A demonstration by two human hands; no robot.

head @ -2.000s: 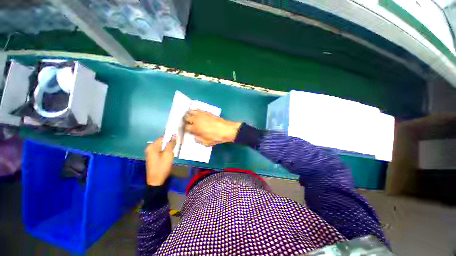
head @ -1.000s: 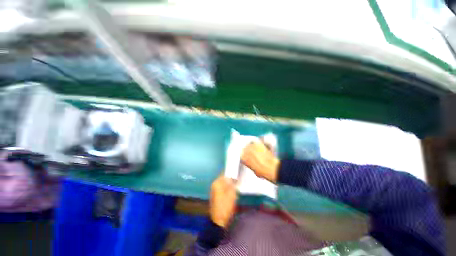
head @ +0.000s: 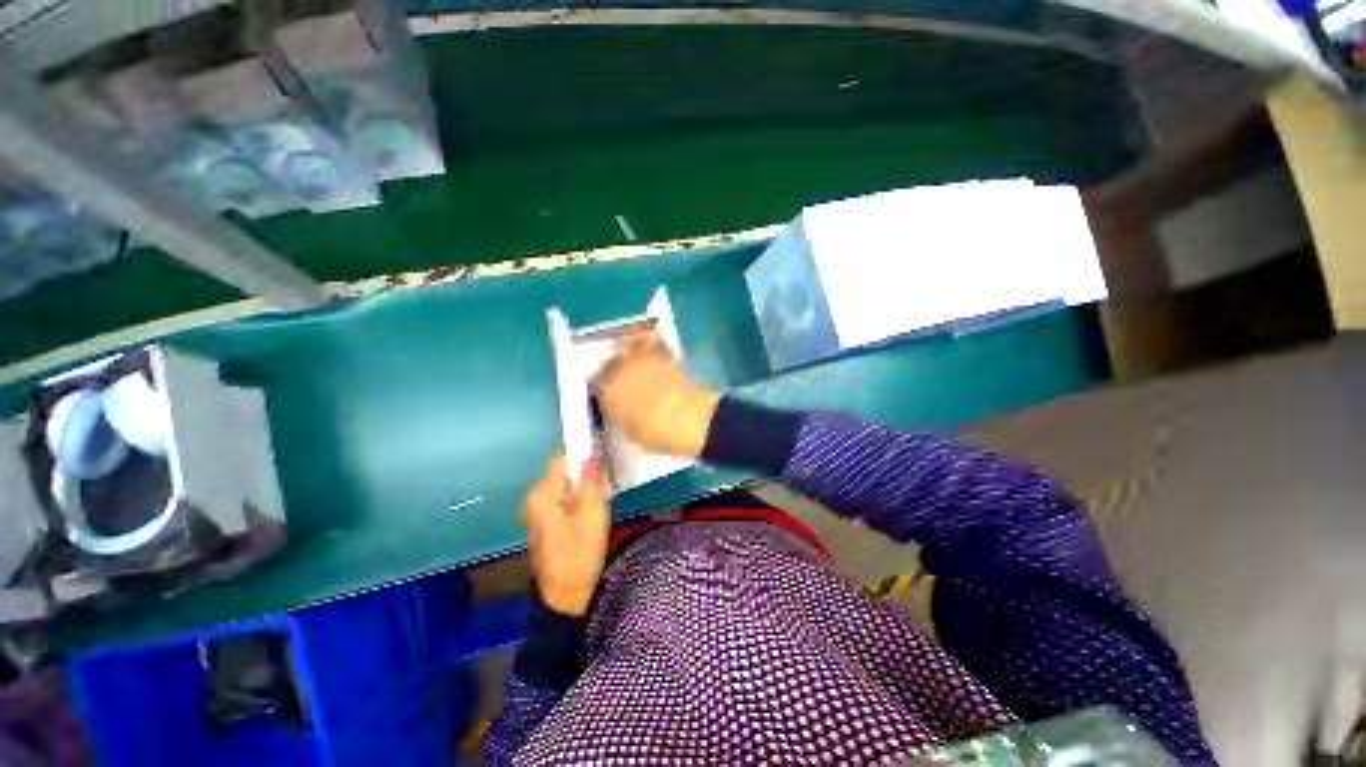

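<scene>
An open white retail box (head: pixel 649 465) lies on the teal-green bench in front of me, its side flaps standing up at the far end. My left hand (head: pixel 569 537) grips its near left edge. My right hand (head: pixel 656 396) is over the box's opening, its fingers inside or on top; whether they hold anything is hidden. Something dark shows in the box beside the right fingers.
Closed white boxes (head: pixel 959 262) stand in a row at the right. An open box with a pale headset (head: pixel 117 465) stands at the left. A blue bin (head: pixel 382 674) is below the bench. More boxes lie beyond the conveyor belt (head: pixel 719 128). A brown carton (head: pixel 1221 225) is far right.
The view has shifted. Two flaps now stand up at the box's far end. My right hand has stayed at the opening and my left hand at the left edge.
</scene>
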